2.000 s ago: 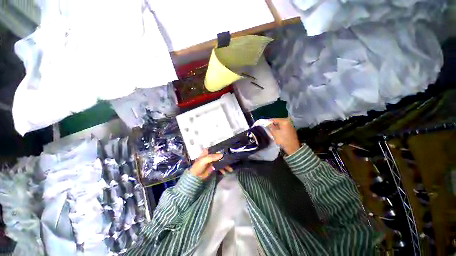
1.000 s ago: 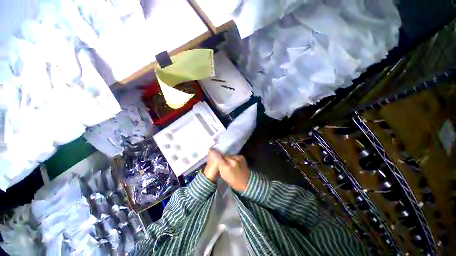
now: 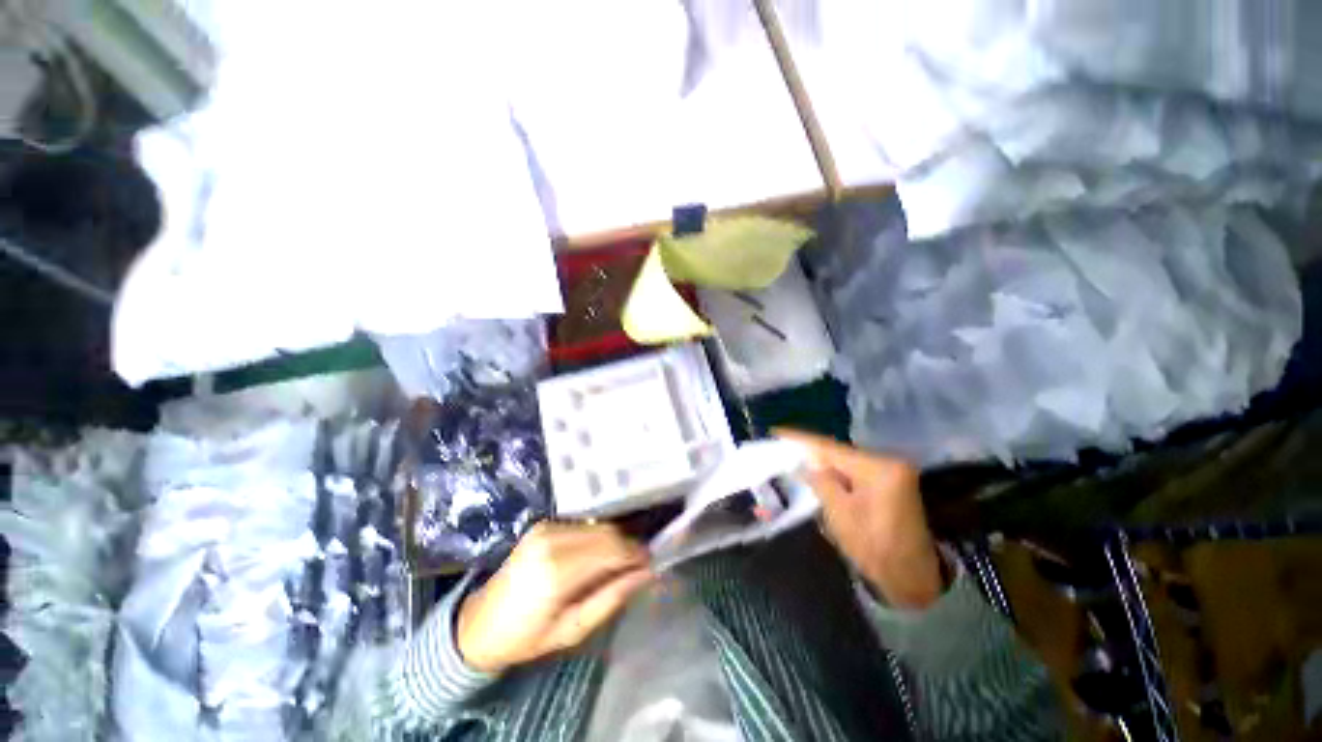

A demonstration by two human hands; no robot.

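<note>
A thin white wrapping sheet or bag [image 3: 725,483] is stretched between my two hands, in front of the tray's near edge. It forms an open loop. My left hand [image 3: 558,594] pinches its left end. My right hand [image 3: 874,510] holds its right end, with the fingertips partly behind the sheet. Whether anything is inside the sheet cannot be told. The white compartment tray [image 3: 634,432] lies flat just beyond my hands, its recessed slots showing. No dark part shows in my hands.
Bagged shiny dark parts [image 3: 474,471] are left of the tray. A red bin [image 3: 595,300], a curled yellow sheet [image 3: 670,297] and a white pad [image 3: 768,331] with dark marks are behind it. Wrapped pieces lie left [image 3: 239,558] and right [image 3: 1073,326]. A wire rack [image 3: 1138,623] is at lower right.
A dark part was in my hands two seconds before and no longer shows. My hands were together on a folded sheet; now they are apart with the sheet spread between them. The view has shifted.
</note>
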